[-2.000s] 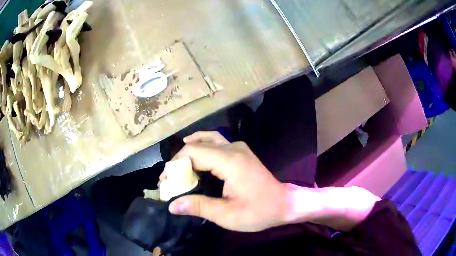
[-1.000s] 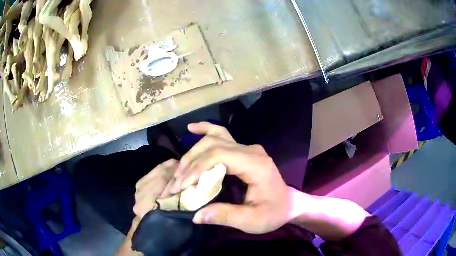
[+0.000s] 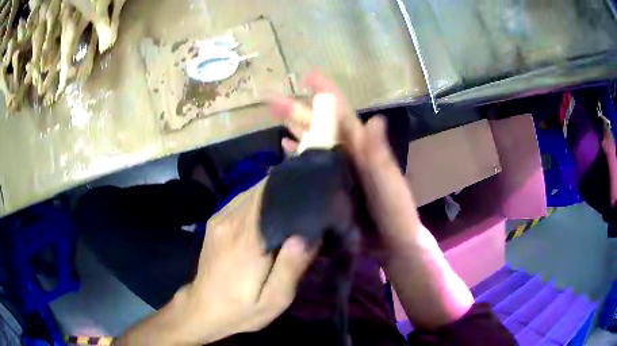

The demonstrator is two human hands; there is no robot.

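Note:
A beige lower body (image 3: 322, 121) with a black skirt piece (image 3: 298, 197) around it is held over the lap, below the bench edge. My left hand (image 3: 237, 263) grips the black piece from below, with the thumb on its lower edge. My right hand (image 3: 365, 149) is blurred and lies along the right side of the beige part, fingers around its upper end. Part of the beige piece is hidden by the hands and the black piece.
A white glue dish (image 3: 213, 66) with a thin stick sits on a stained cardboard pad (image 3: 254, 51). Beige legs (image 3: 51, 51) are heaped at upper left. An open carton (image 3: 467, 162) and a purple ribbed crate (image 3: 534, 311) stand at right. A blue stool (image 3: 44, 263) is lower left.
The piece has been raised and turned toward the bench edge. My left hand has come fully into view on the black piece. My right hand has moved up. The bench sits higher in view.

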